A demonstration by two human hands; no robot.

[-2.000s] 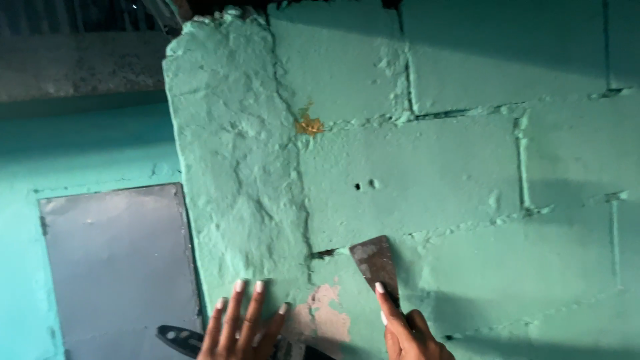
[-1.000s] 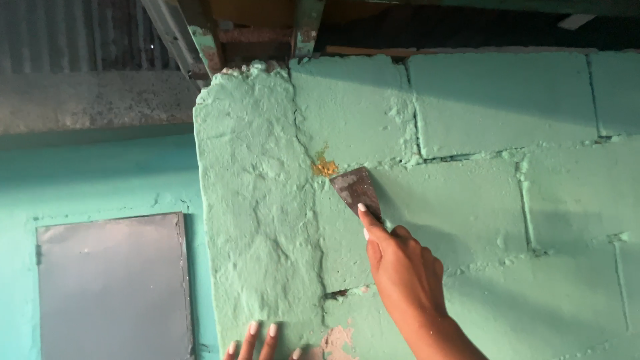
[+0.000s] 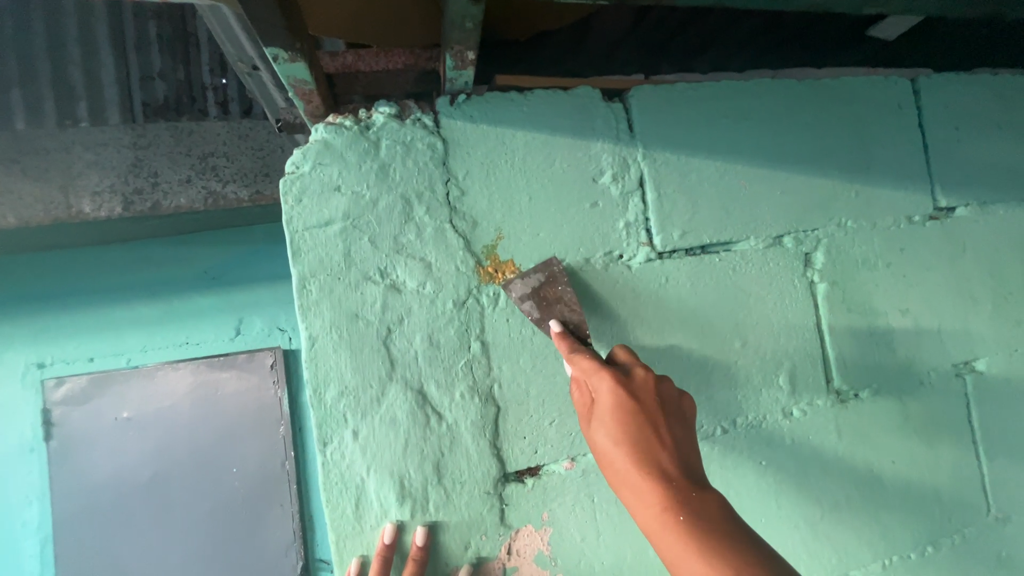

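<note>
My right hand [image 3: 640, 408] grips a putty knife [image 3: 550, 298], index finger laid along its worn metal blade; the handle is hidden in the hand. The blade's front edge lies at the wall, just below and right of a yellow-brown spot [image 3: 498, 268] in the paint. The green-painted block wall [image 3: 736, 320] has rough mortar joints. At the bottom edge, the fingertips of my left hand [image 3: 400, 548] rest spread on the rough plastered column [image 3: 384, 320]; the rest of that hand is out of view. A patch of bare pinkish plaster [image 3: 526, 550] shows beside it.
A grey metal panel [image 3: 172, 464] is set in the turquoise wall at the lower left. Wooden roof members [image 3: 460, 48] and corrugated sheeting [image 3: 64, 64] are above. A dark gap [image 3: 526, 474] opens in a joint below the blade.
My right hand has moved the putty knife up the wall, from near the lower joint gap to the yellow-brown spot. The view has tilted upward. The dark brush-like object near my left hand is out of view.
</note>
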